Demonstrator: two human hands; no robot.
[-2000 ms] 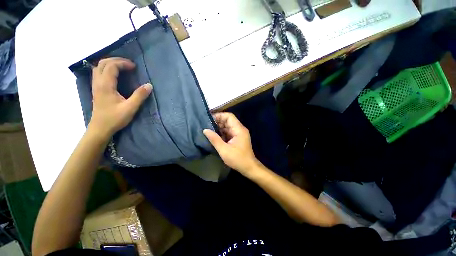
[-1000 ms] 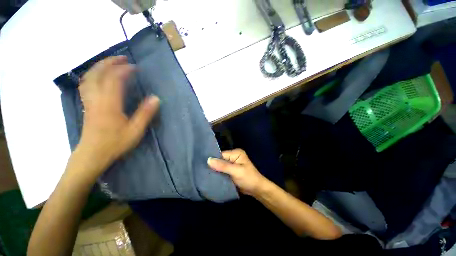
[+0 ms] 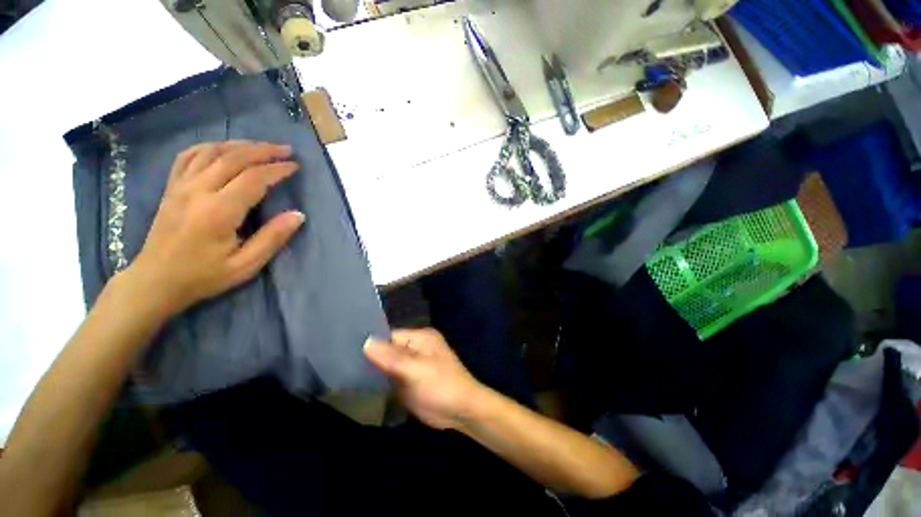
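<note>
A grey-blue denim panel (image 3: 313, 252) lies on the white machine table and hangs over its front edge. Its upper corner is under the needle area of the sewing machine (image 3: 227, 35). A pale speckled trim (image 3: 116, 202) runs down its left part. My left hand (image 3: 217, 217) lies on the panel with fingers spread, thumb apart, pressing it without a grip. My right hand (image 3: 424, 376) pinches the panel's lower right edge between thumb and fingers, in front of the table. A tan block (image 3: 323, 115) sits right beside the needle.
Fabric shears (image 3: 520, 141) with speckled wrapped handles and small snips (image 3: 560, 96) lie on the table to the right. A green mesh basket (image 3: 732, 265) stands beyond the wooden edge, among dark cloth. Blue material (image 3: 803, 35) is at the upper right. Grey cloth (image 3: 843, 434) is heaped lower right.
The view has shifted, showing more of the machine and table top. My left hand has moved off the trim, which now shows at the panel's left. My right hand still holds the panel's edge.
</note>
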